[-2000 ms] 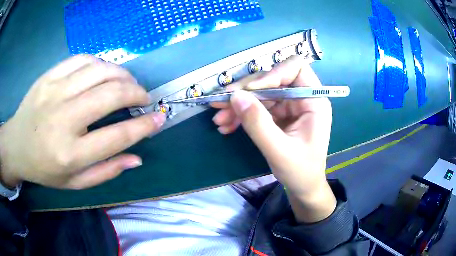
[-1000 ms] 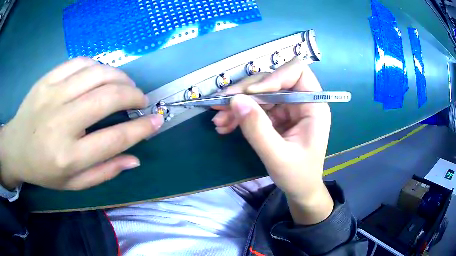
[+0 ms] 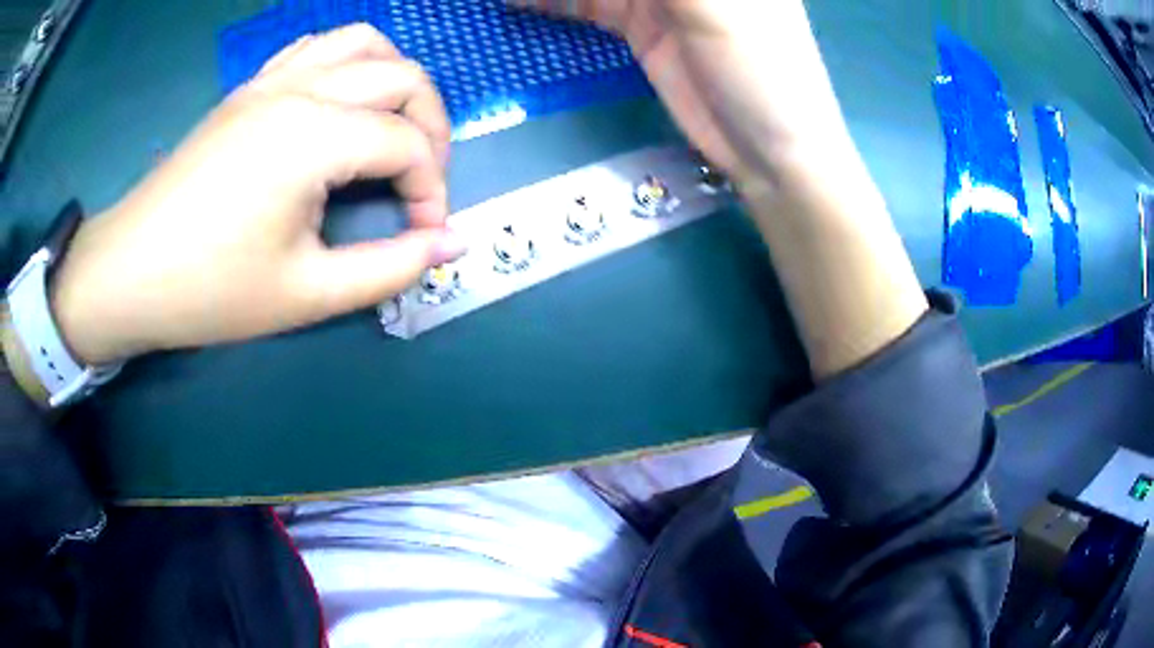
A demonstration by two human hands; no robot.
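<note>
The grey-silver strip module (image 3: 557, 268) lies slanted on the green bench top, with a row of round components along it. My left hand (image 3: 279, 190) is at its left end. The thumb and index fingertips are close together at the upper edge, by the leftmost round component (image 3: 439, 281); whether they grip the module is unclear. My right hand (image 3: 721, 76) is over the right part of the blue carrier sheet (image 3: 519, 63), its fingers cut off by the top edge. No tweezers show. My right forearm covers the module's right end.
The green bench top (image 3: 570, 380) ends at a front edge close to my body. Two glossy blue liner strips (image 3: 981, 190) lie at the right. Beyond the bench are a grey floor with a yellow line (image 3: 1044, 389) and a box (image 3: 1060, 538) at lower right.
My right hand has moved up from the module to the blue sheet, and the tweezers have left view. My left hand and the module's left end appear slightly further right.
</note>
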